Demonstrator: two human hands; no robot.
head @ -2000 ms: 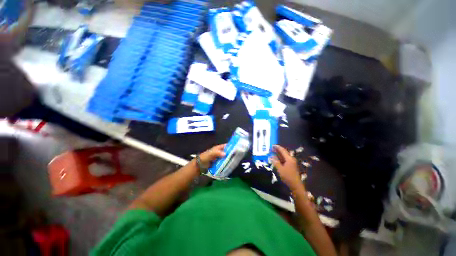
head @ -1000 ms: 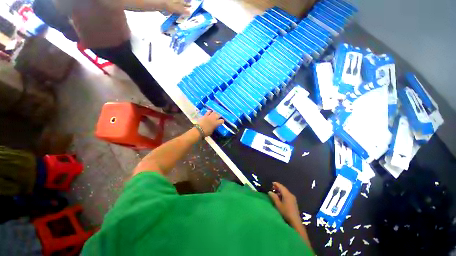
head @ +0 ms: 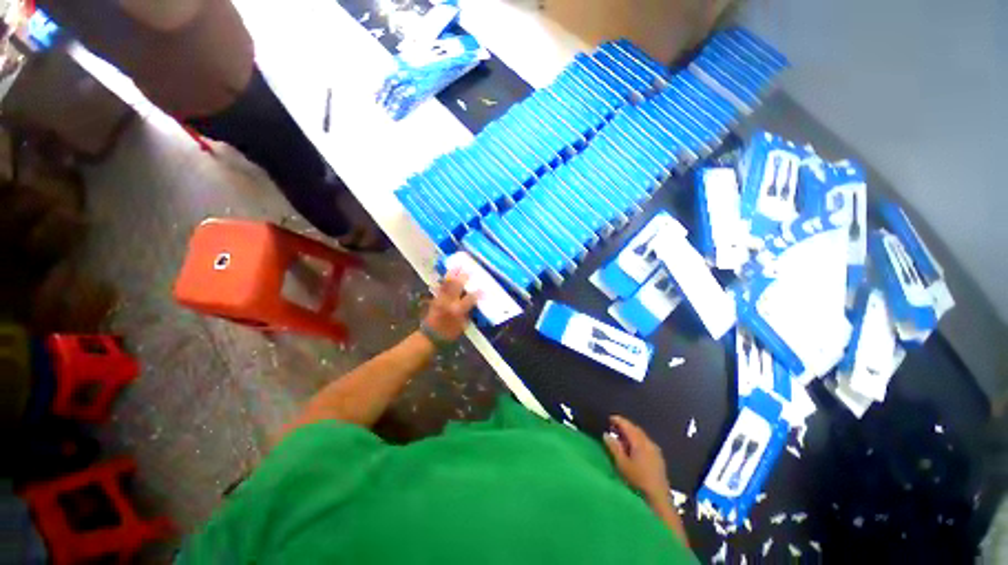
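Observation:
My left hand [head: 450, 309] is on a retail box [head: 483, 287] with its white face up, at the near end of the rows of filled boxes [head: 575, 166]. The fingers rest on the box's near edge. My right hand [head: 636, 450] is low over the black surface near the bench's front edge. Its fingers are curled, and a small pale bit shows at the fingertips; whether it is held is unclear. One retail box [head: 597, 341] lies flat between the rows and the loose pile of boxes and blanks [head: 807, 292].
Another box [head: 744, 452] lies at the right among white scraps [head: 790, 530]. A dark heap [head: 895, 464] is at the lower right. A pen-like stick [head: 327, 110] lies on the white bench. A person [head: 188, 66] stands at upper left. Red-orange stools [head: 232, 272] stand on the floor.
Two seconds ago my left hand held a box in front of me; it moved left to the rows. Since one second ago, a box's white face shows beside it. My right hand has moved slightly.

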